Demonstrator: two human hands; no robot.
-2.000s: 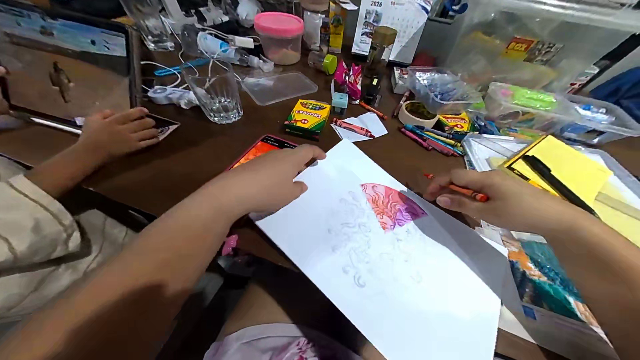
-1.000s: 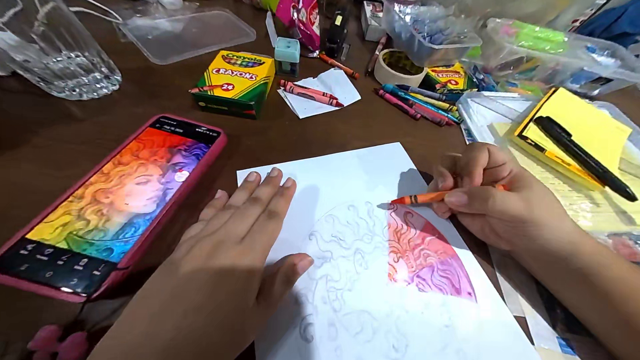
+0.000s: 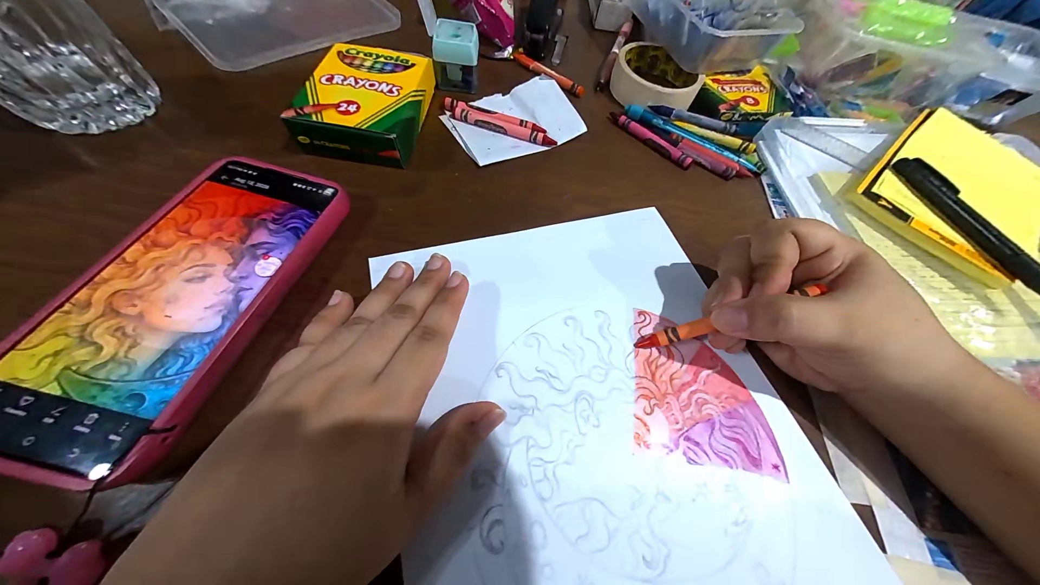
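My right hand (image 3: 780, 313) grips an orange-red crayon (image 3: 686, 331), its tip at the upper left of the coloured wedge in a pencil drawing (image 3: 585, 390). That wedge is red, orange and purple; the rest of the round drawing is uncoloured pencil line. Flat on the left part of the white paper (image 3: 528, 252) lies my left hand (image 3: 366, 390), holding nothing, its fingers slightly spread and the thumb apart. Left of it a smartphone (image 3: 171, 309) in a pink case shows a rainbow-coloured picture of faces with wavy hair.
Beyond the paper stand a crayon box (image 3: 361, 101), a small sharpener (image 3: 455, 53), reddish crayons (image 3: 500, 122) on a paper scrap, more loose crayons (image 3: 691, 138) and a tape roll (image 3: 658, 73). A glass (image 3: 73, 65) is at upper left. Yellow notes (image 3: 959, 179) with a black pen (image 3: 967, 215) lie right.
The view has moved closer to the paper since the first frame. My left hand has come down onto the paper's left side, and the crayon in my right hand now points at the coloured wedge.
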